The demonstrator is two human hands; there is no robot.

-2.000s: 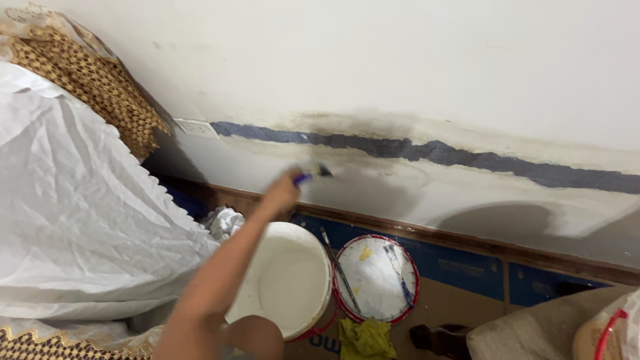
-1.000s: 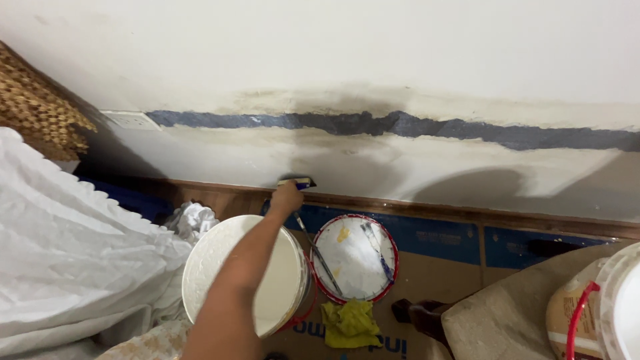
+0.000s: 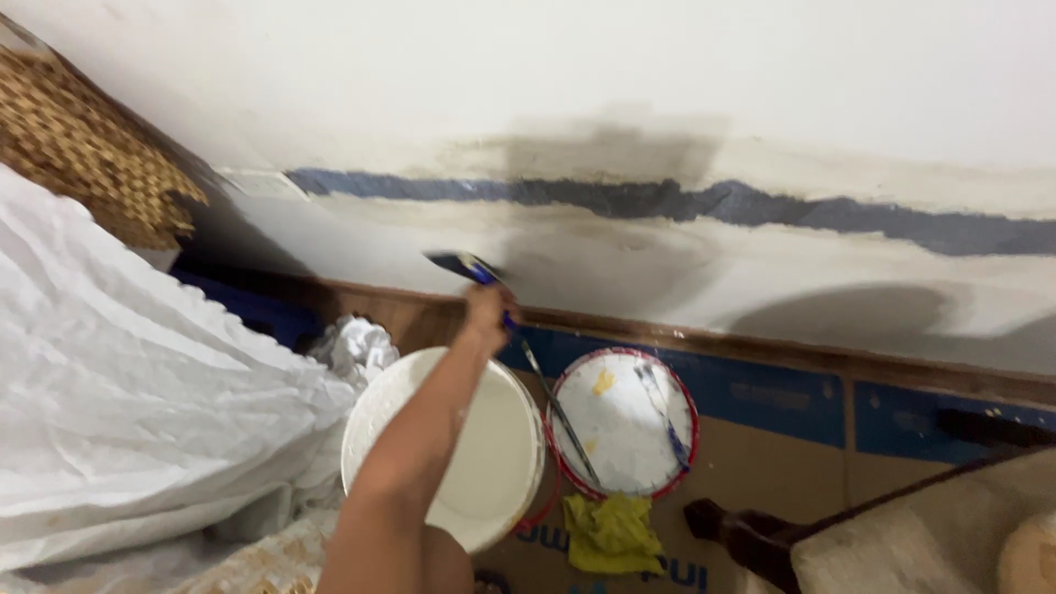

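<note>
My left hand point(image 3: 488, 309) is closed around the blue handle of a broad, dark-headed tool point(image 3: 459, 264), blurred, either a putty knife or a flat brush. The tool is in front of the lower wall, below the long grey strip point(image 3: 610, 198); whether it touches the wall I cannot tell. Under my forearm stands a white bucket point(image 3: 495, 450) of cream-coloured, paint-like material. To its right lies a red-rimmed round lid point(image 3: 615, 429) with stains, a long thin-handled tool point(image 3: 561, 412) and a blue-handled tool point(image 3: 664, 417) on it. My right hand is out of view.
A yellow-green cloth point(image 3: 612, 532) lies below the lid on printed cardboard point(image 3: 767, 470). White fabric point(image 3: 148, 371) and a woven item point(image 3: 91, 148) fill the left. A dark wooden furniture leg point(image 3: 742, 536) and a beige covering point(image 3: 907, 528) are at lower right. A brown baseboard point(image 3: 742, 342) runs along the wall.
My left hand has moved up from beside the bucket's far edge to the lower wall, still holding the tool, whose head now points left instead of right.
</note>
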